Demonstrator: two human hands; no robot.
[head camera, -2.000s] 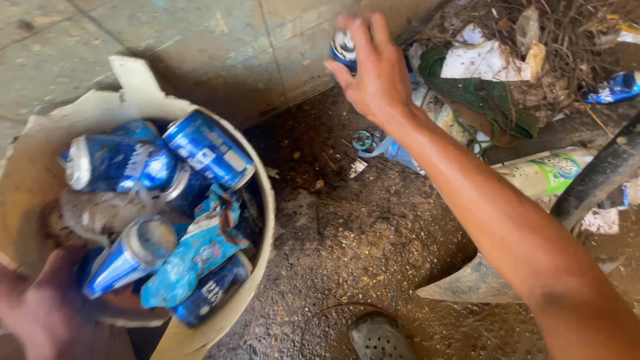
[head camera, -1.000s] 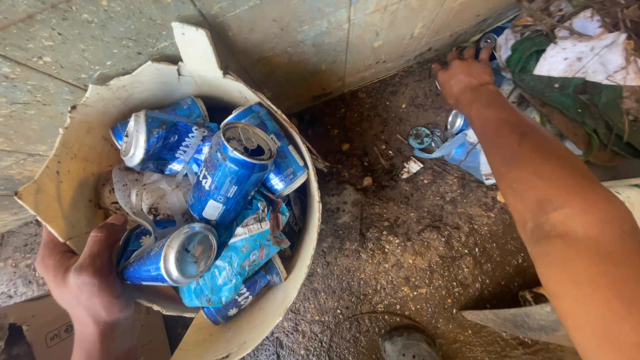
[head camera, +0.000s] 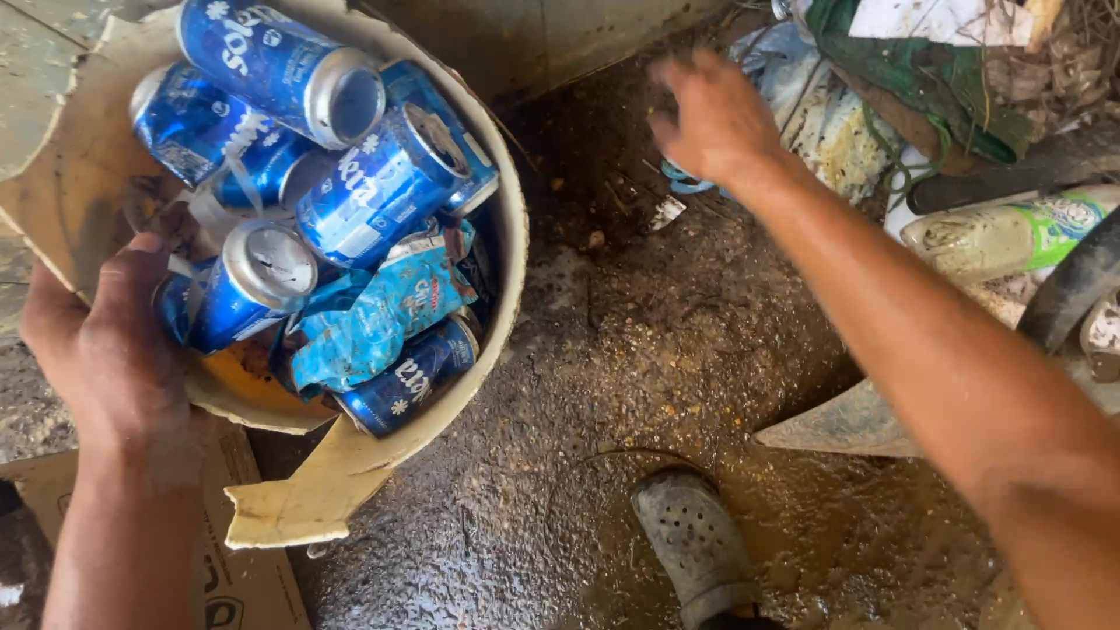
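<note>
My left hand (head camera: 131, 332) grips the torn left edge of a broken, cream-coloured round container (head camera: 503, 289). Several blue drink cans fill it; one can (head camera: 284, 70) lies on top at the back, another (head camera: 381, 188) leans in the middle, and a third (head camera: 262, 276) stands tilted near my left thumb. A crumpled light-blue wrapper (head camera: 381, 319) lies among them. My right hand (head camera: 713, 114), slightly blurred, is over the wet floor beside the wall, its fingers apart and nothing seen in them. Close below it are a small blue ring-like scrap (head camera: 687, 179) and crumpled clear plastic (head camera: 783, 70).
To the right lie a dirty green cloth (head camera: 919, 87), white scraps, dry plant litter and a plastic bottle (head camera: 989, 232) with a green label. A pointed grey piece (head camera: 849, 424) lies under my right forearm. My clog (head camera: 696, 542) is below, and flattened cardboard (head camera: 236, 525) lies at lower left.
One more can lies on top of the pile at the back of the container. My right hand, earlier on a can by the wall, is now away from it with nothing seen in it.
</note>
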